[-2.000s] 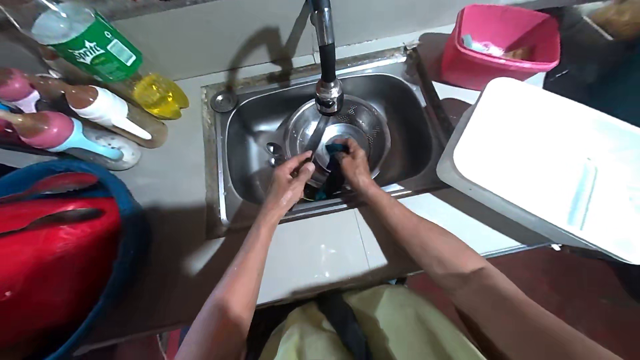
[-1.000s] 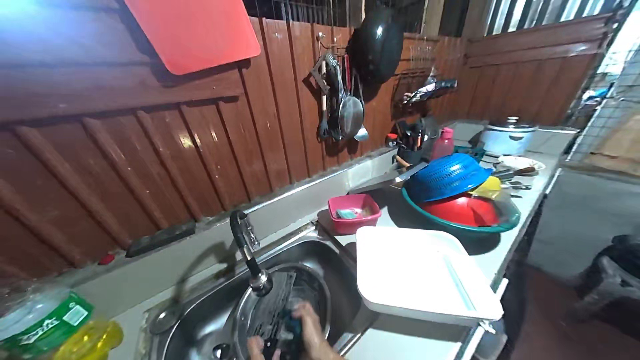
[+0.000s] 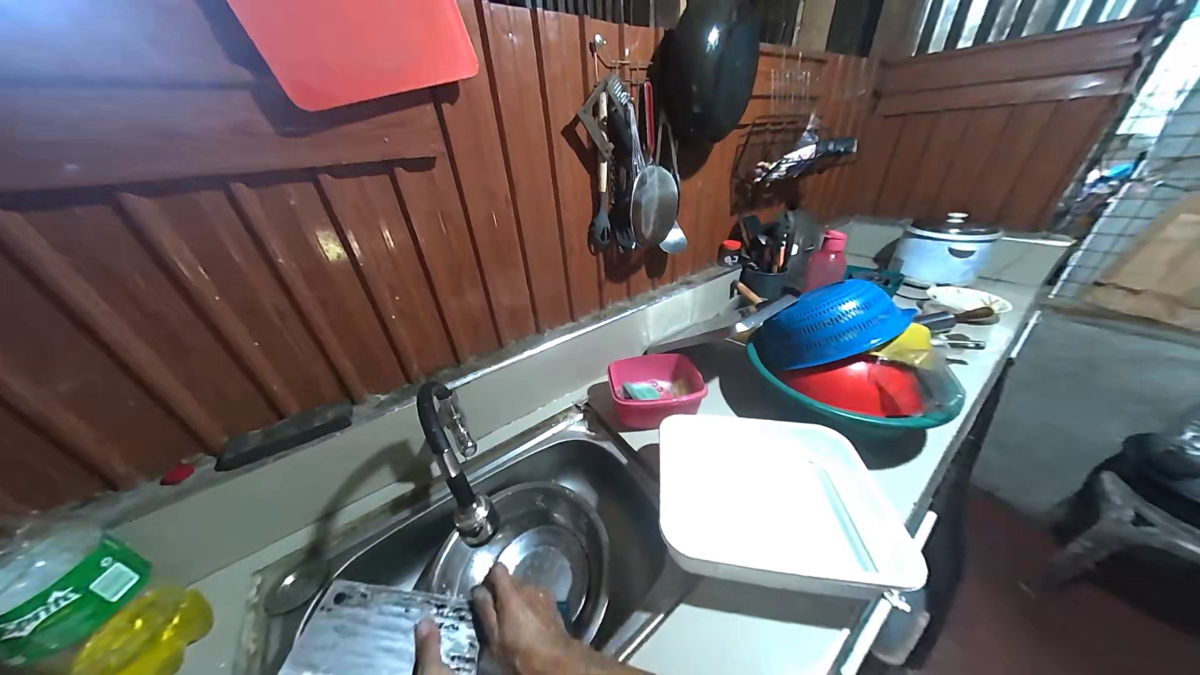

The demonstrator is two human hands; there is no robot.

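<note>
My left hand [image 3: 429, 649] shows only as fingertips at the bottom edge, its thumb on a flat, whitish ribbed piece [image 3: 380, 626] with dark streaks, of a kind I cannot tell. Against that piece's right side, my right hand [image 3: 525, 623] is bent over the near rim of a metal bowl; whether it grips the piece is unclear. The round metal bowl [image 3: 586, 534] lies in the stainless steel sink [image 3: 623, 506]. Above the bowl hangs the head of a black flexible faucet [image 3: 476, 520]. A bit of dark teal material shows beside my right fingers.
Right of the sink stand a white lidded container [image 3: 759, 497] and a pink tub [image 3: 656, 392]. Beyond them, a green basin [image 3: 844, 417] holds a blue colander [image 3: 834, 323] and red ware. A soft-drink bottle [image 3: 75, 591] is at lower left. Utensils and a black wok [image 3: 710, 70] hang on the wall.
The view has swung up and right since the first frame. The whitish ribbed piece now stands out at my hands; a dark item was at them two seconds ago.
</note>
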